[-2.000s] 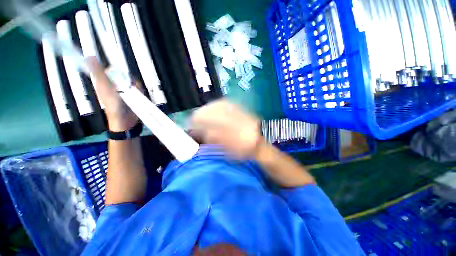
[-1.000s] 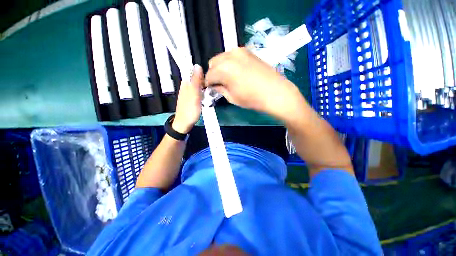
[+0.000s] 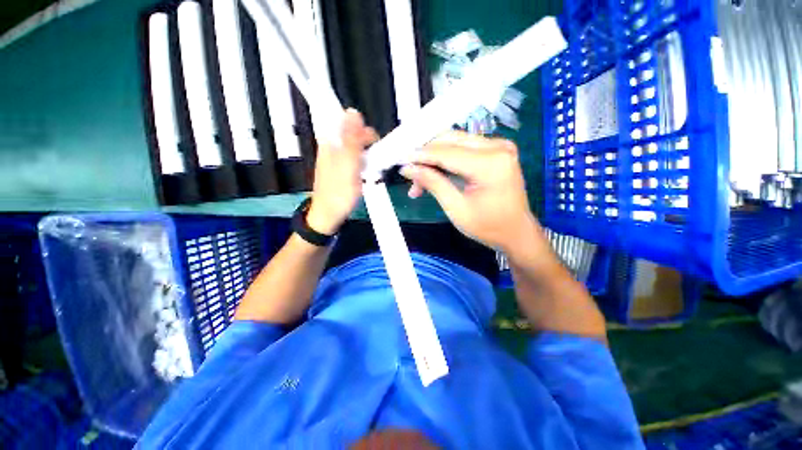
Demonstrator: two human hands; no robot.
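A white three-legged folding stand [image 3: 406, 274] is spread in a Y in front of me. One leg points up-left, one up-right over the clips and one down over my blue clothing. My left hand [image 3: 339, 171] holds the stand at its hub, the thumb against it. My right hand [image 3: 470, 176] is just right of the hub, fingertips bent in at the base of the up-right leg; whether they grip it is unclear. The hub is partly hidden by my fingers. Translucent clips [image 3: 505, 110] lie in a loose pile, partly covered by the up-right leg.
A black slotted tray [image 3: 211, 183] with several white sticks lies on the green bench. The right blue crate [image 3: 616, 222] holds silvery sticks. The left blue crate [image 3: 66, 299] has a clear liner and small white parts. A lower crate stands under the bench at right.
The right hand has moved slightly right and down from the hub, its fingers less bunched over it. The up-right leg shows more fully. The lower leg's end has shifted slightly right.
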